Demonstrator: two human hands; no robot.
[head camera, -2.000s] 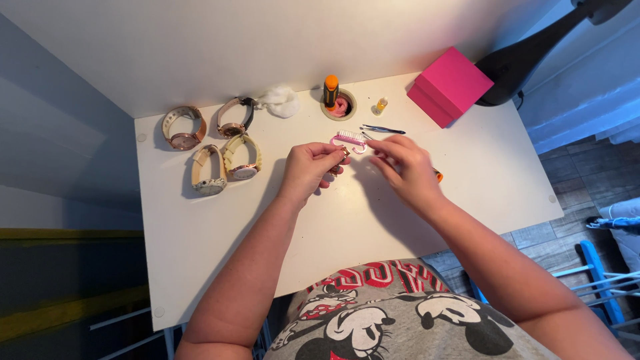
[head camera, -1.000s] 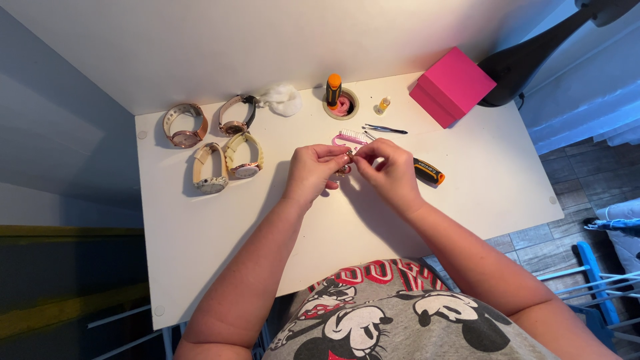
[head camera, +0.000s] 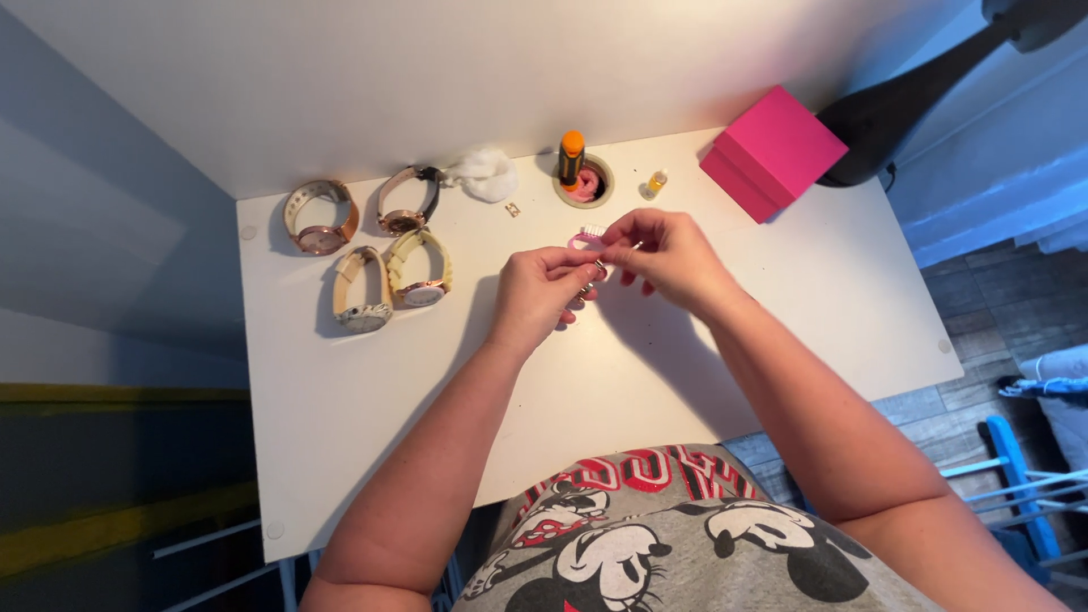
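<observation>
Near the middle of the white table, my left hand (head camera: 540, 293) is closed on a small shiny metal item (head camera: 600, 268), partly hidden by the fingers. My right hand (head camera: 671, 255) pinches beside it, its fingertips close to the left ones. A thin metallic tip (head camera: 637, 246) shows between the right fingers; what it belongs to is hidden. Just behind the hands lies a pink brush with white bristles (head camera: 592, 230), partly covered. A small metallic piece (head camera: 512, 209) lies beside white cotton wool (head camera: 489, 174).
Several wristwatches (head camera: 421, 293) stand at the left. Toward the back are a tape roll (head camera: 608, 183) with an orange-and-black handled tool (head camera: 572, 160) upright in it, a small bottle of yellow liquid (head camera: 654, 185), a pink box (head camera: 775, 153) and a black lamp base (head camera: 884, 110).
The small metallic piece beside the cotton wool shows now but not in the earlier frames. The tweezers seen behind my hands before are no longer visible on the table. My left hand has barely moved.
</observation>
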